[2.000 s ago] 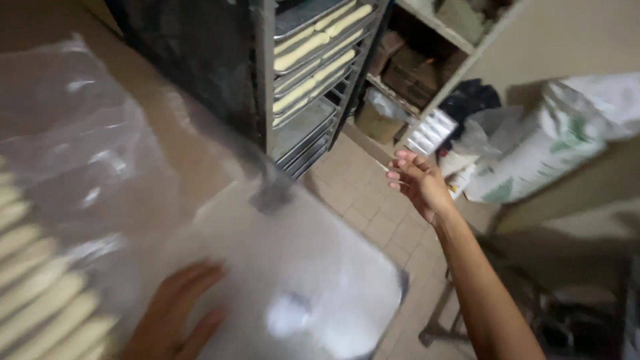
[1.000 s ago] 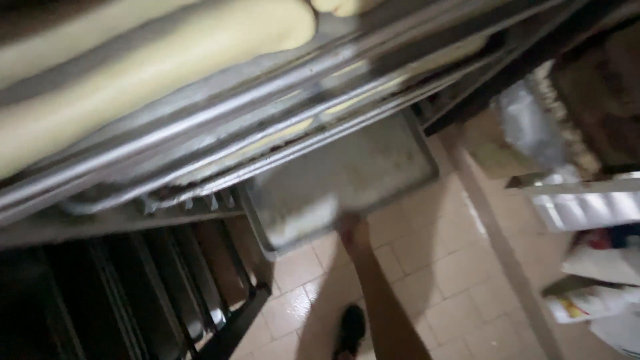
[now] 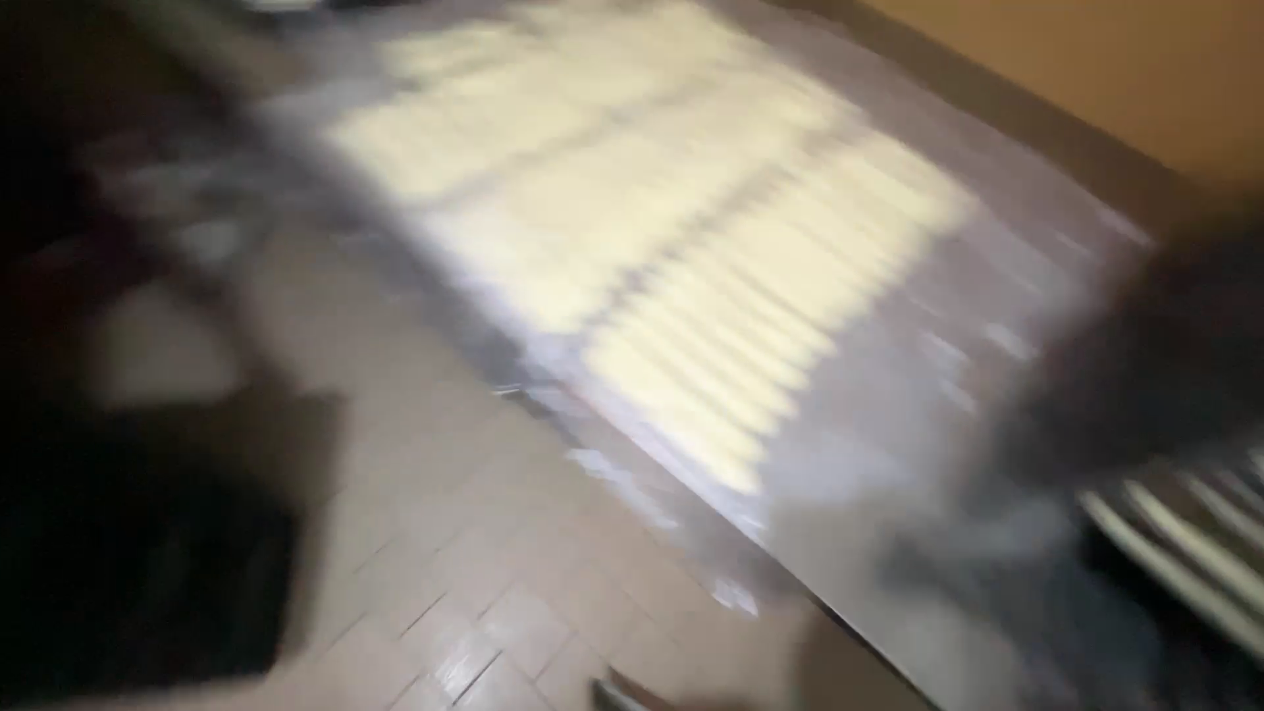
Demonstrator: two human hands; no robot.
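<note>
The view is strongly blurred. Neither my left hand nor my right hand can be made out in it. Rows of pale dough sticks [image 3: 711, 346] lie side by side on a plastic sheet [image 3: 948, 365] that covers a worktable. The sheet hangs over the table's near edge. At the bottom, a small part of a metal edge or rim [image 3: 617, 691] shows, and what holds it, if anything, is hidden.
A tiled floor [image 3: 474, 632] runs along the table's near side. A dark object [image 3: 148, 553] fills the lower left. At the right edge stands a rack [image 3: 1175, 543] with light-coloured rails or trays.
The view has swung from the rack to the table with the dough sticks. The hand that was at the metal tray's edge one second ago is no longer seen.
</note>
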